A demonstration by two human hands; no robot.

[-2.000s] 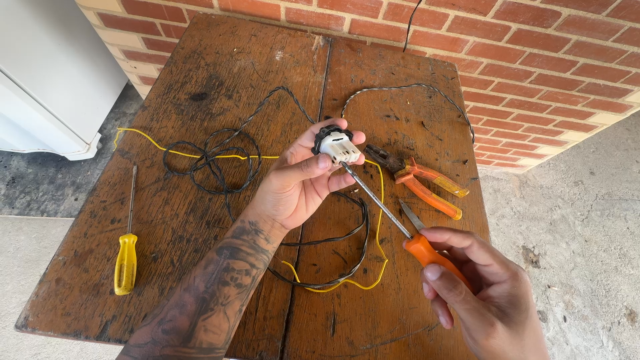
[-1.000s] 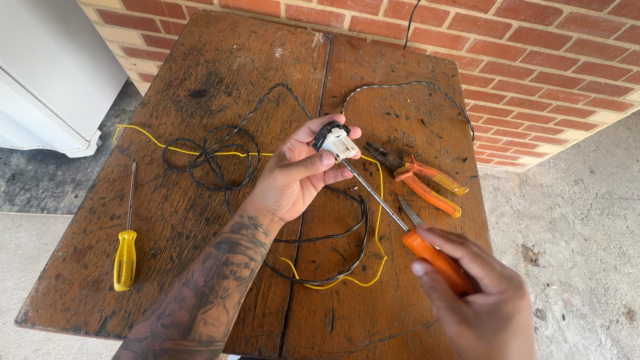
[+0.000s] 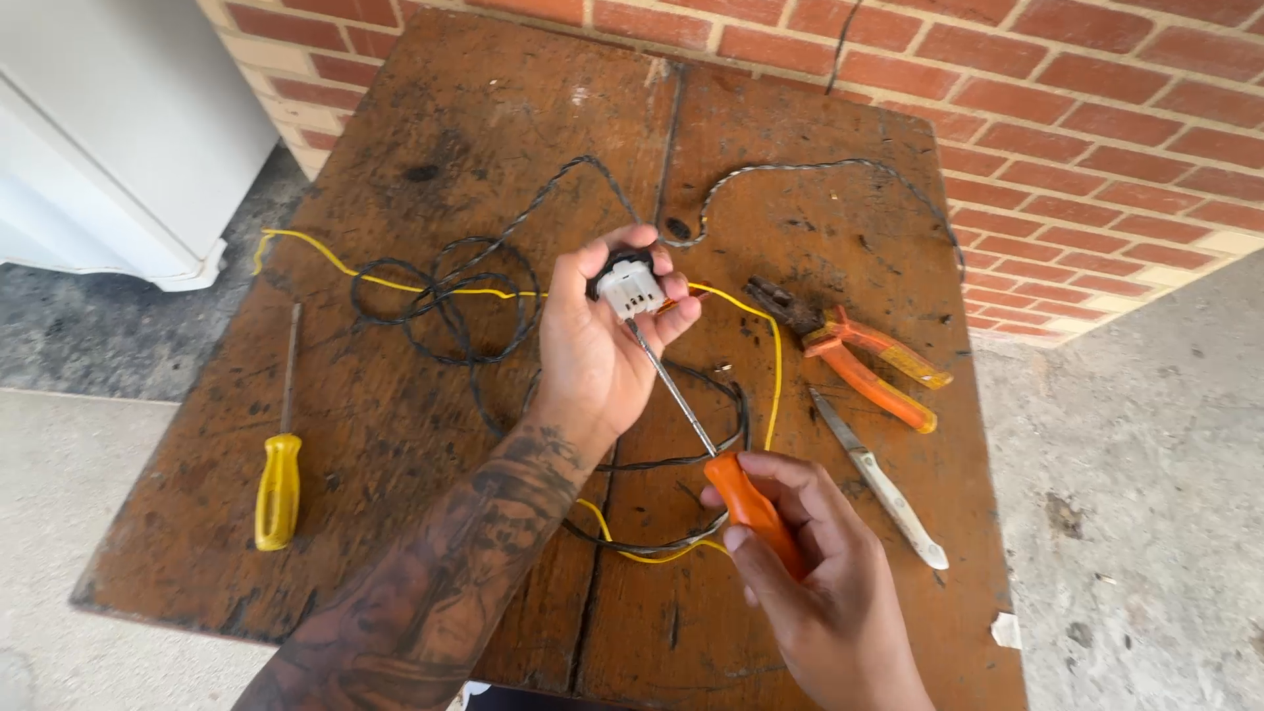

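My left hand (image 3: 602, 346) holds a small white and black electrical fitting (image 3: 630, 286), its slotted white side facing up. In my right hand (image 3: 820, 563) is an orange-handled screwdriver (image 3: 750, 509); its shaft points up and left, and the tip is at the lower edge of the fitting. Whether the tip sits on a screw cannot be told. Black twisted wire (image 3: 474, 296) and yellow wire (image 3: 777, 375) lie in loops on the table beneath my hands.
On the wooden table (image 3: 395, 553) a yellow-handled screwdriver (image 3: 278, 494) lies at the left. Pliers with orange handles (image 3: 869, 370) and a knife with a pale handle (image 3: 894, 509) lie at the right. A brick wall (image 3: 1086, 128) stands behind, and a white appliance (image 3: 118, 128) is at the left.
My right hand and the orange screwdriver have moved left, so the knife's handle now shows. The fitting has turned in my left hand, and its slotted side shows more.
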